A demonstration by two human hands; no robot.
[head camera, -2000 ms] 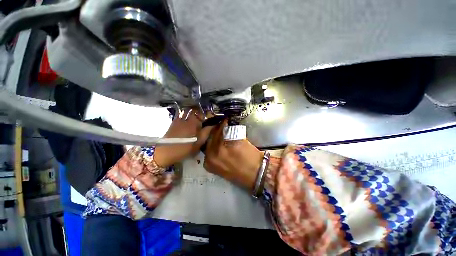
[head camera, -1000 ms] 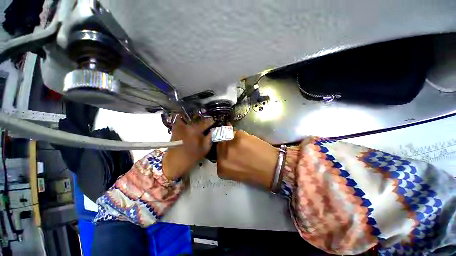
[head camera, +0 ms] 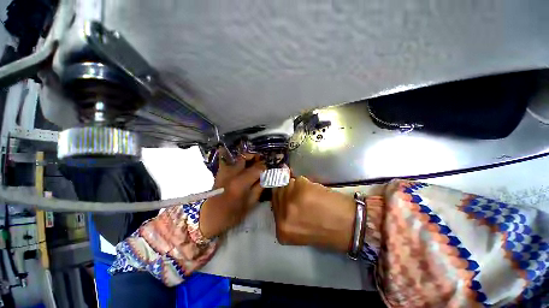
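Note:
A small black work piece [head camera: 266, 194] shows as a dark bit between my hands; most of it is hidden under my fingers. My left hand [head camera: 233, 191] is at the needle area with bent fingers on the piece. My right hand [head camera: 313, 212] is just right of it, fingers curled at the piece's other side. The ribbed thread tension knob [head camera: 275, 177] stands in front of the fingertips and hides part of them. The needle and presser foot cannot be made out clearly.
The pale machine head [head camera: 361, 48] fills the top. A large knurled knob [head camera: 98, 143] and a curved guard [head camera: 120, 206] cross the left. A black pouch-like item [head camera: 451, 108] lies under the arm. Black stacked panels [head camera: 114, 192] are at left, above a blue bin [head camera: 204, 291].
The view has shifted, so the large knob sits further left and lower. My right hand has moved slightly right and down in view. Both hands stay close together at the piece.

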